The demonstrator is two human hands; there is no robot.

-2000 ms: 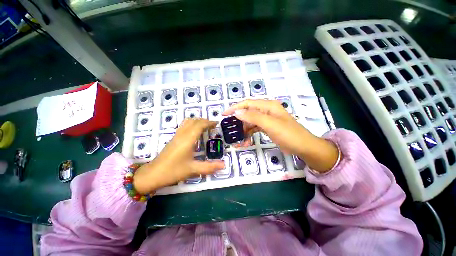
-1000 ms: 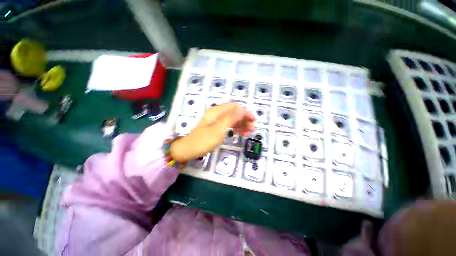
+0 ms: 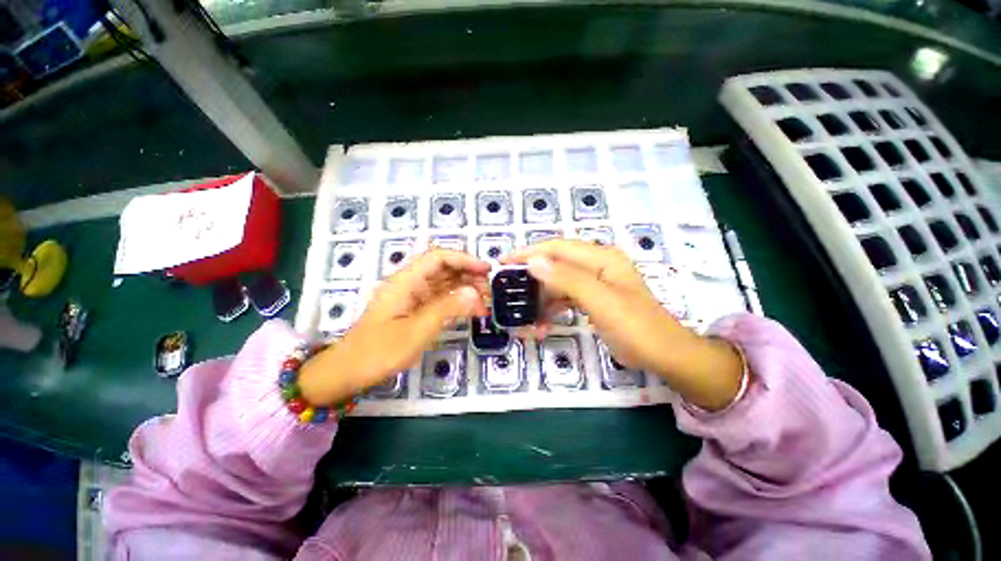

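Note:
A black-faced watch head (image 3: 514, 297) with a silver rim is held face up between my two hands over the white compartment tray (image 3: 510, 142). My left hand (image 3: 401, 318) has its fingertips at the watch's left edge. My right hand (image 3: 604, 296) holds its right side. A second dark watch (image 3: 488, 335) lies just below, partly covered by the held one. The tray holds rows of pale silver watch backs with dark central dots. My hands hide several middle cells. The top row holds no watches.
A second white tray (image 3: 818, 164) of black-faced watches stands tilted at right. A white stick (image 3: 741, 268) lies between the trays. At left are a red box (image 3: 259, 236) with a paper slip (image 3: 184, 227), two dark watches (image 3: 250, 296), a loose watch (image 3: 172, 353) and a yellow object (image 3: 44, 268).
One second ago my right hand was blurred at the lower right and my left hand was empty over the tray. Both hands are now together over the tray, holding a watch. The view has shifted.

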